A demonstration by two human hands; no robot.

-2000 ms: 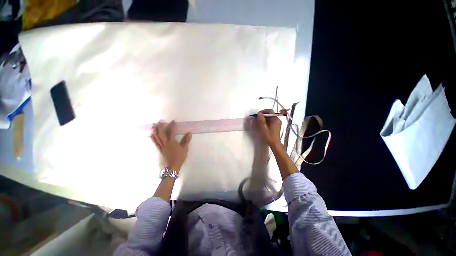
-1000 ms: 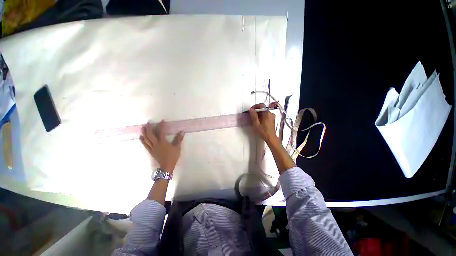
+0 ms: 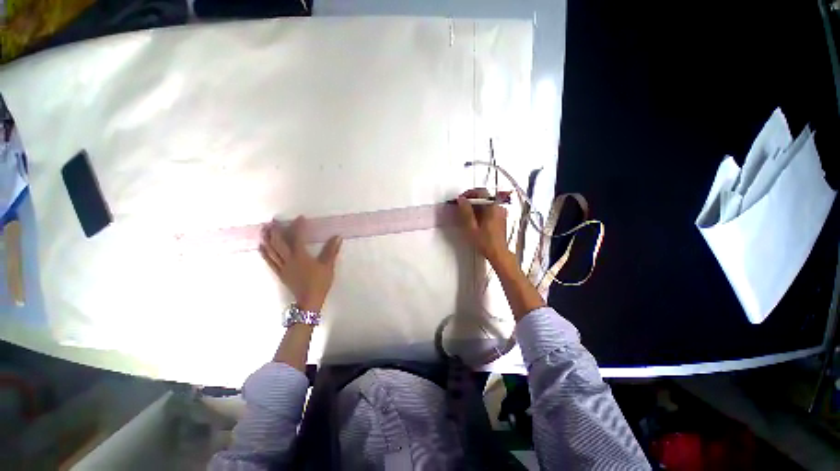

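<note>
The large off-white pattern paper (image 3: 368, 120) lies in front of me, with faint pencil lines near its right edge. A clear pinkish ruler (image 3: 387, 221) lies across it, slightly tilted up to the right. My left hand (image 3: 299, 264) is spread flat, its fingers pressing on the ruler. My right hand (image 3: 484, 225) holds a thin dark and white pen (image 3: 479, 201) at the ruler's right end. The tape measure (image 3: 566, 235) loops beside my right hand, over the paper's edge and onto the black fabric.
A black phone (image 3: 87, 193) lies on the paper at left. Black fabric (image 3: 635, 120) covers the right side, with folded white paper or interfacing (image 3: 769, 221) on it. A tan strip (image 3: 13, 262) lies at the far left edge; a yellow heap (image 3: 37, 23) is at the top left.
The view has shifted, so the paper and phone sit further left and higher than two seconds ago. The ruler now slopes slightly more. Both hands keep nearly the same places on it.
</note>
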